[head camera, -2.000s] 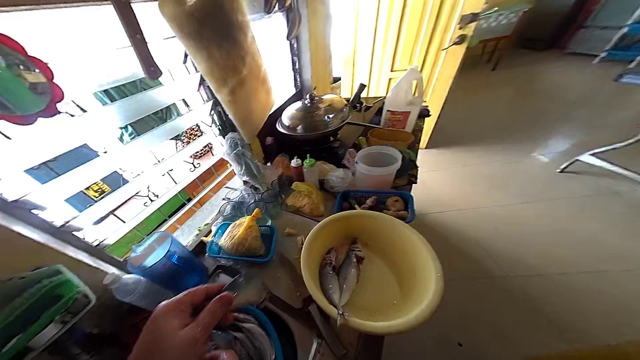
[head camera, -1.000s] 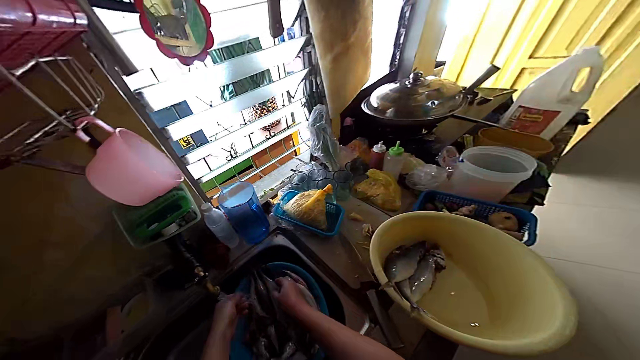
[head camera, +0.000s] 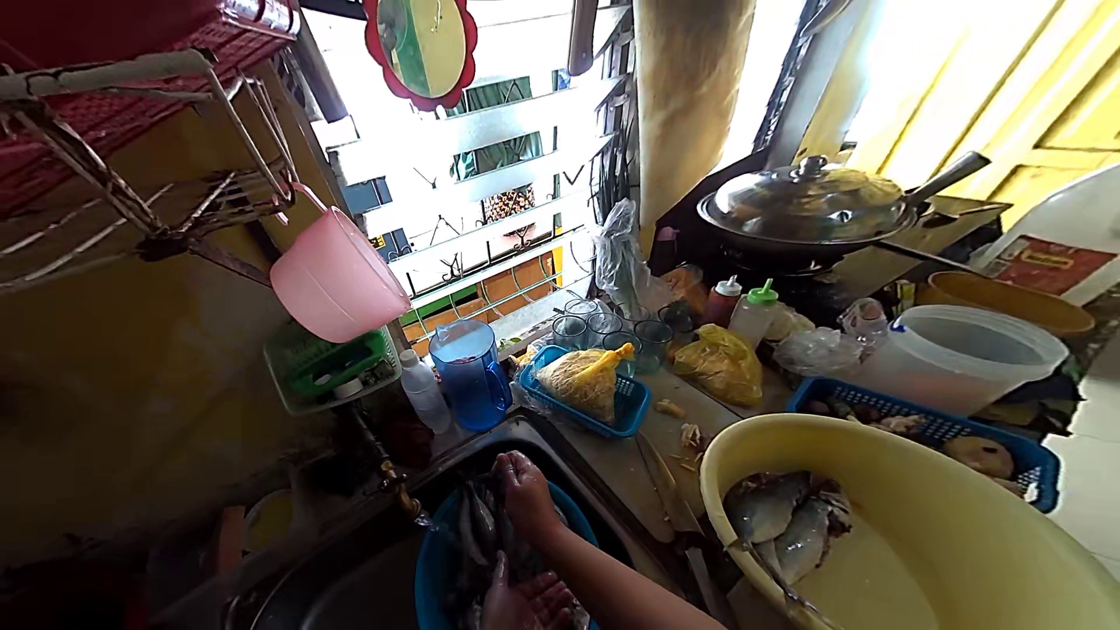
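Note:
A blue basin (head camera: 426, 573) with several small fish (head camera: 478, 523) stands in the metal sink (head camera: 541, 430). Over the basin's far side is my right hand (head camera: 527, 490), its fingers curled; whether it grips anything is hidden. My left hand (head camera: 529, 604) lies palm up with spread fingers at the near side of the basin, above the fish, and holds nothing visible. Just left of the basin is the brass faucet (head camera: 401, 495), its mouth near the rim. A large yellow basin (head camera: 989, 490) at the right holds gutted fish (head camera: 787, 521).
Knives (head camera: 669, 490) lie on the counter between sink and yellow basin. Behind the sink are a blue pitcher (head camera: 471, 376), a blue basket (head camera: 633, 407) with a yellow bag, and glasses. A lidded wok (head camera: 805, 210) stands at the back right. A pink dipper (head camera: 339, 278) hangs at the left.
One second ago both hands were lower in the basin among the fish; now my left palm is turned up. Two seconds ago only one hand showed clearly. The view has swung left.

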